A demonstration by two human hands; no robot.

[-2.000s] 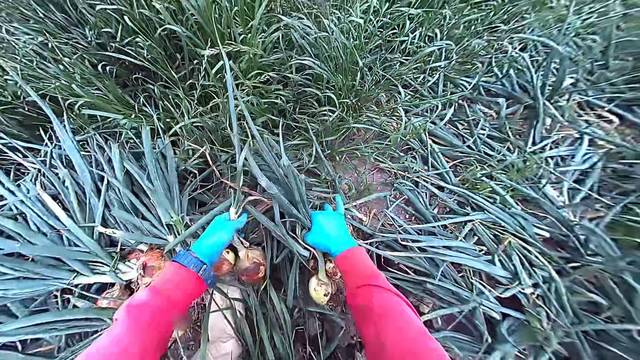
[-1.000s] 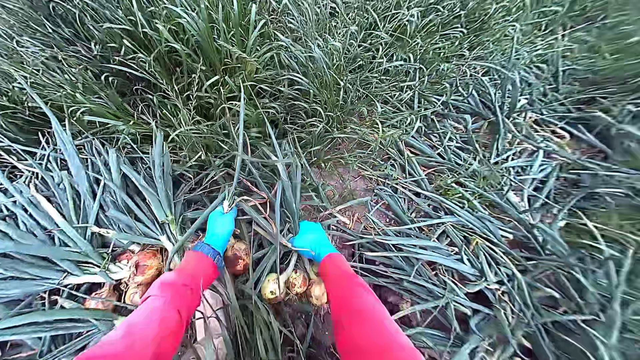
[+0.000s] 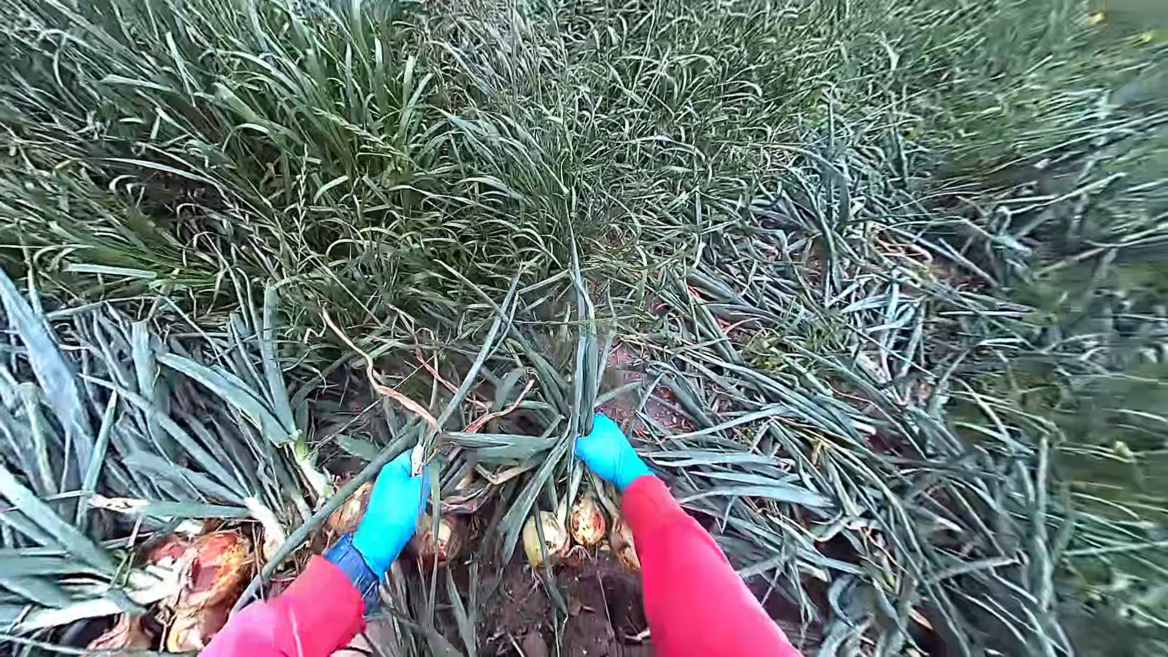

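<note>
My left hand [image 3: 392,511], in a blue glove, is closed around the neck of an onion plant; a reddish onion bulb [image 3: 438,538] lies just right of it. Gripped in my right hand [image 3: 610,452], gloved the same way, are long green onion leaves [image 3: 584,365] that stand up above the fist. Below and left of that hand, a pale yellow onion [image 3: 545,537] and a brown onion [image 3: 588,521] rest on the soil, with another partly behind my right sleeve. My fingers are partly hidden by leaves.
More reddish onions [image 3: 214,566] lie at the lower left under flattened leaves. Dark soil [image 3: 584,611] shows at the bottom middle. Tall grass [image 3: 365,164] stands across the far side, and fallen onion leaves [image 3: 876,474] cover the right.
Between two seconds and one second ago, more onions came into sight below my right hand. Both hands remain on the plants.
</note>
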